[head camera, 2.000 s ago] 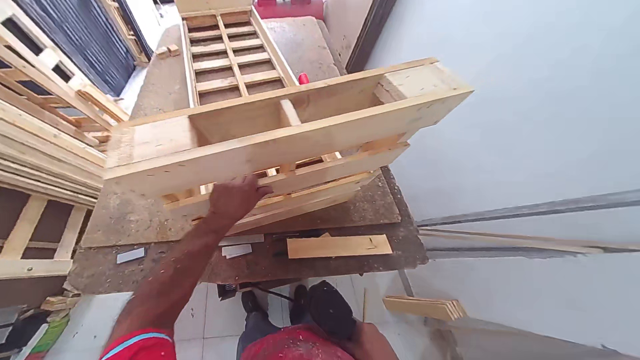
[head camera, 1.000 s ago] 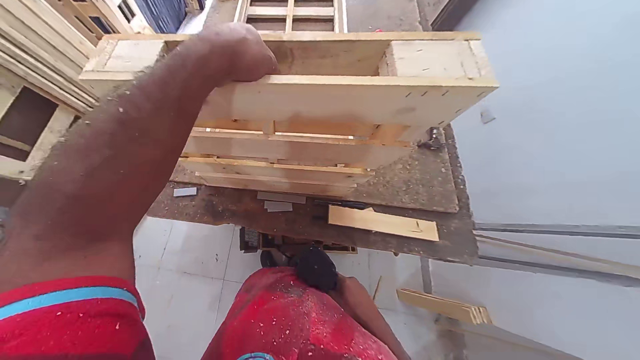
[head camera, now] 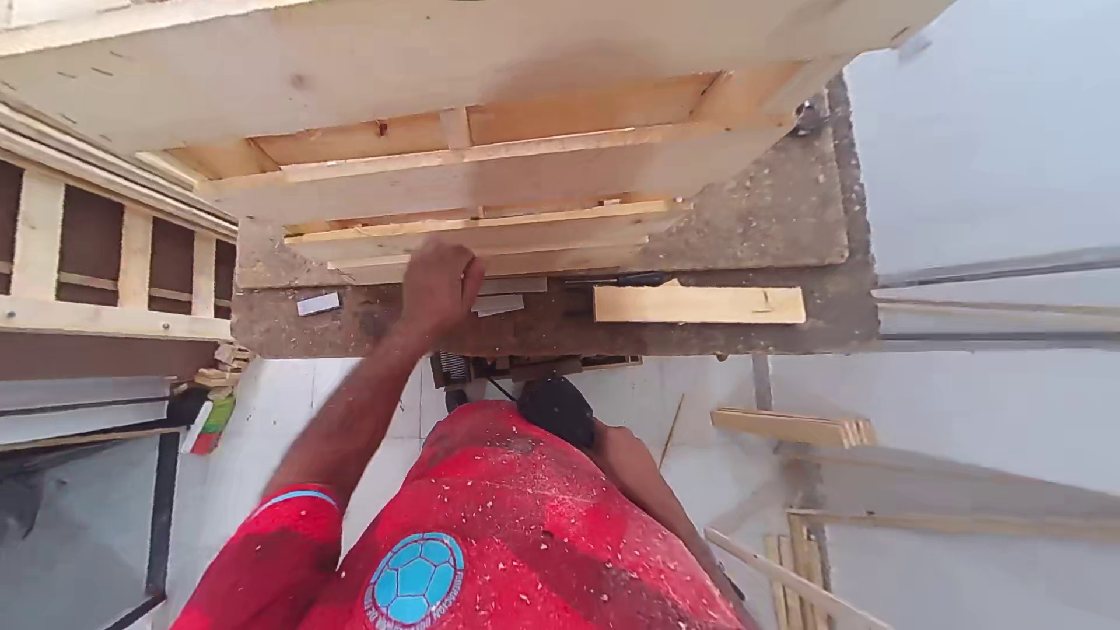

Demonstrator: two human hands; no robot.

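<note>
A slatted wooden frame [head camera: 560, 175] stands tilted upright on the workbench [head camera: 770, 219], its top running out of view. At its lower slats is my left hand [head camera: 440, 284], fingers curled; whether it grips a slat cannot be told. White pieces [head camera: 499, 304] lie beside that hand. Low at my body, my right hand [head camera: 619, 446] is on a dark rounded object [head camera: 556, 411], which hides most of the fingers. A short wooden board [head camera: 700, 304] rests on the bench's near edge, with a dark tool [head camera: 626, 279] just behind it.
Wooden slatted frames [head camera: 131, 245] stand at the left. Stacked wood strips [head camera: 792, 426] are at the lower right, and longer strips [head camera: 796, 577] lean below them. A small white block [head camera: 318, 304] is on the bench. The wall [head camera: 989, 131] bounds the right side.
My left hand has moved from the frame's top edge down to its lower slats. The wooden frame now fills more of the upper view. My right hand stays low with the dark object.
</note>
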